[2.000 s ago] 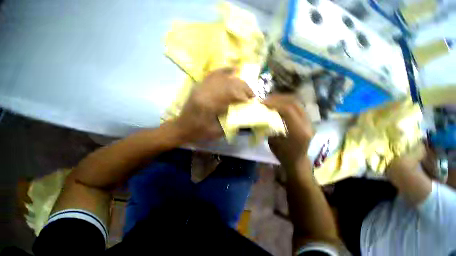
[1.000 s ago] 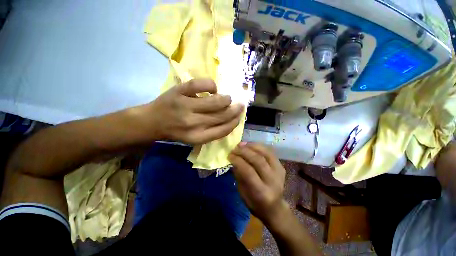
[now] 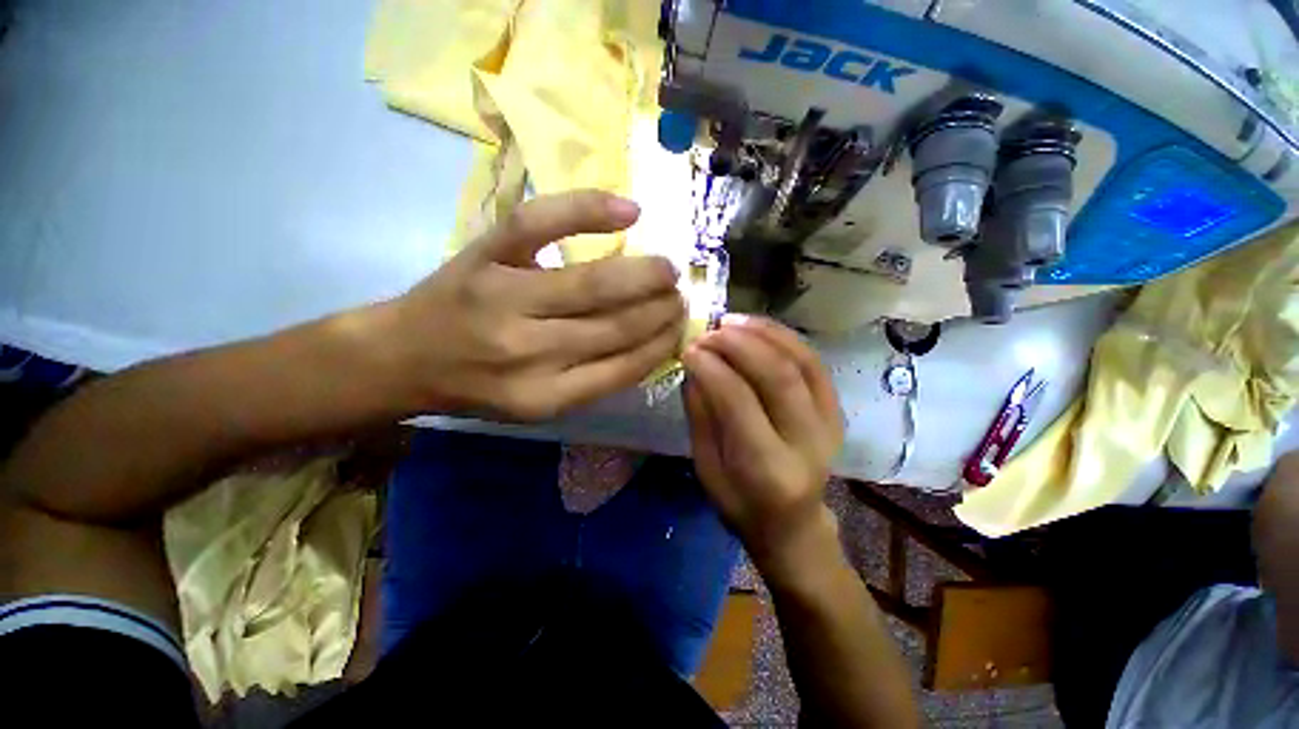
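Note:
The yellow garment part lies on the white table left of the overlock machine's needle area, its right edge washed out by the lamp. My left hand lies palm down on the cloth with fingers spread, fingertips close to the presser foot. My right hand pinches the near end of the cloth's edge between thumb and fingers, just in front of the presser foot. A short frayed edge shows between the hands. The needle itself cannot be made out.
The JACK machine head fills the upper right. Red snips and a silver item lie right of my right hand. A yellow pile is beside a person's arm at right. A yellow heap hangs low left.
The cloth has moved away from me, up along the needle area, and less hangs toward the table edge. My right hand has moved up to near the presser foot. My left hand stays on the cloth.

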